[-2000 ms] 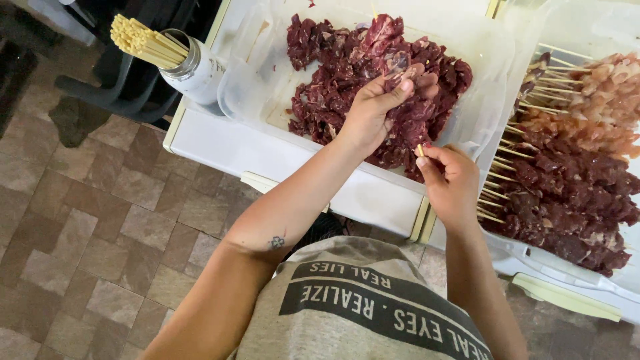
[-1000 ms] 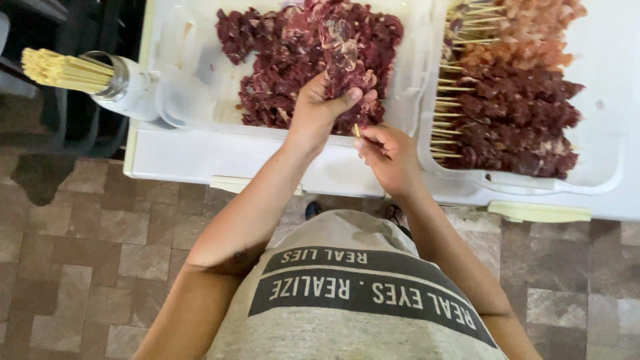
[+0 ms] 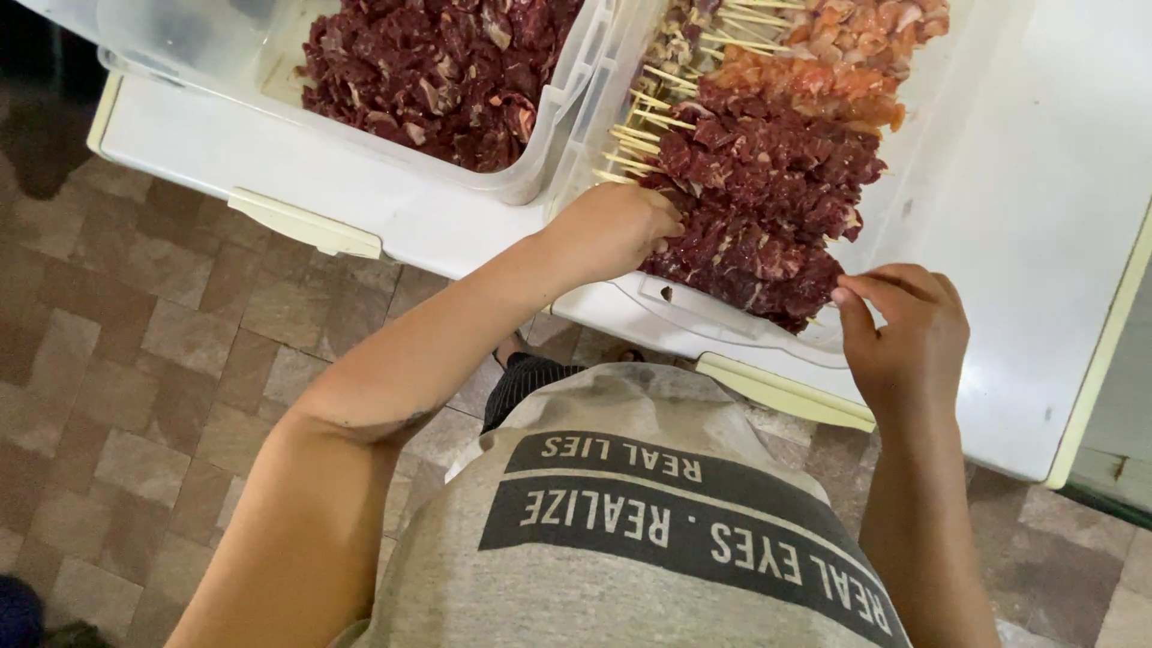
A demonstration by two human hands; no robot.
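Observation:
Skewers of dark red raw meat (image 3: 765, 153) lie side by side in a clear plastic tub, their bare wooden ends pointing left. My left hand (image 3: 616, 232) is bent over the left end of the nearest meat skewers, fingertips partly hidden against the meat. At the opposite end, my right hand (image 3: 904, 324) pinches thumb and forefinger at the tip of a meat skewer (image 3: 792, 288). Skewers of orange-pink meat (image 3: 810, 81) are farther up in the same tub. Loose cut dark meat (image 3: 432, 81) fills part of a second clear tub on the left.
Both tubs stand on a white table or lid surface (image 3: 1044, 225) with pale yellow latches (image 3: 306, 223) along the near edge. The rim of the left tub (image 3: 360, 142) is close beside the skewer tub. Below is a brown tiled floor (image 3: 162, 360).
Both hands have moved from over the loose meat in the left tub to the skewers in the right tub. The view has shifted right.

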